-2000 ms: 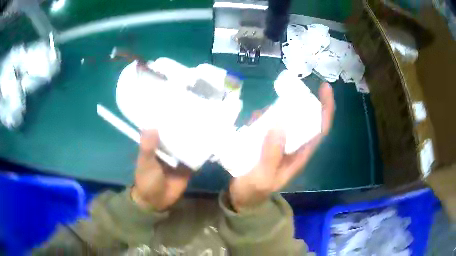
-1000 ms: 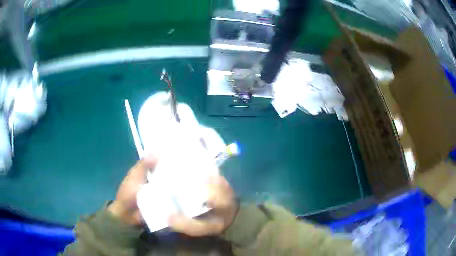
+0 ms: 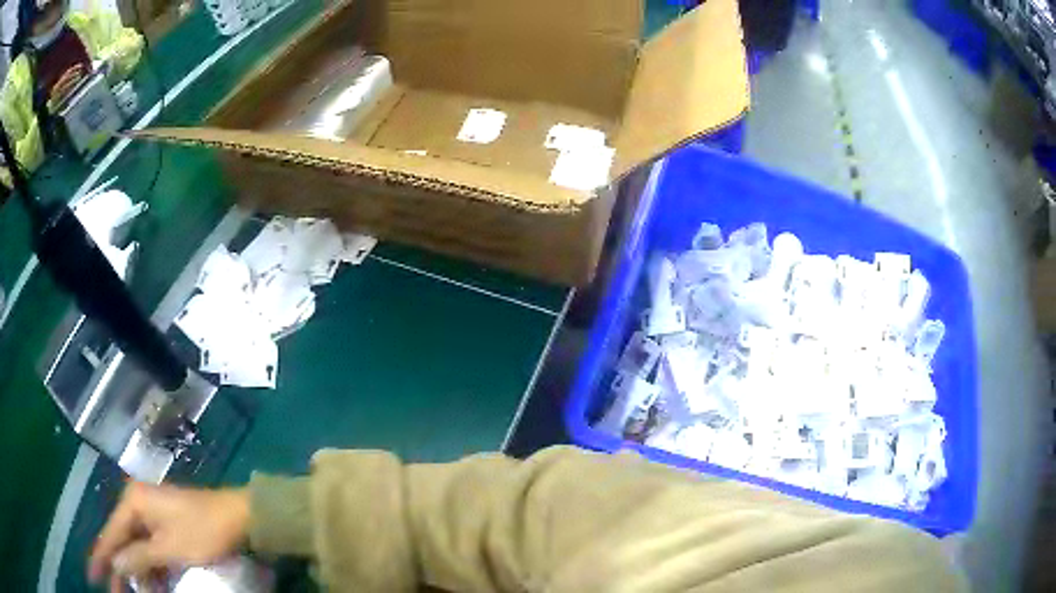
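Observation:
My right hand (image 3: pixel 174 527) is low at the left edge of the view, fingers bent downward, with its sleeve crossing the bottom. A bright white part (image 3: pixel 226 577), probably the camera unit, shows under and beside the hand, mostly cut off by the lower edge. Whether my fingers grip it cannot be told. My left hand is out of view. The black electric screwdriver (image 3: pixel 107 290) hangs tilted above the silver screw feeder (image 3: pixel 87 376), just beyond my hand. Flat white plates (image 3: pixel 261 304) lie piled beside the feeder on the green bench.
An open brown carton (image 3: pixel 417 197) holding white pieces stands behind the plates. A blue bin (image 3: pixel 959 405) full of white parts is at the right, beyond my sleeve. A person in yellow sleeves (image 3: pixel 114 44) is at the upper left. A floor aisle (image 3: pixel 897 127) runs at upper right.
The view has swung right, bringing the carton and full blue bin into sight. Both hands were on the white unit; now only my right hand shows, at lower left. My left hand has left view.

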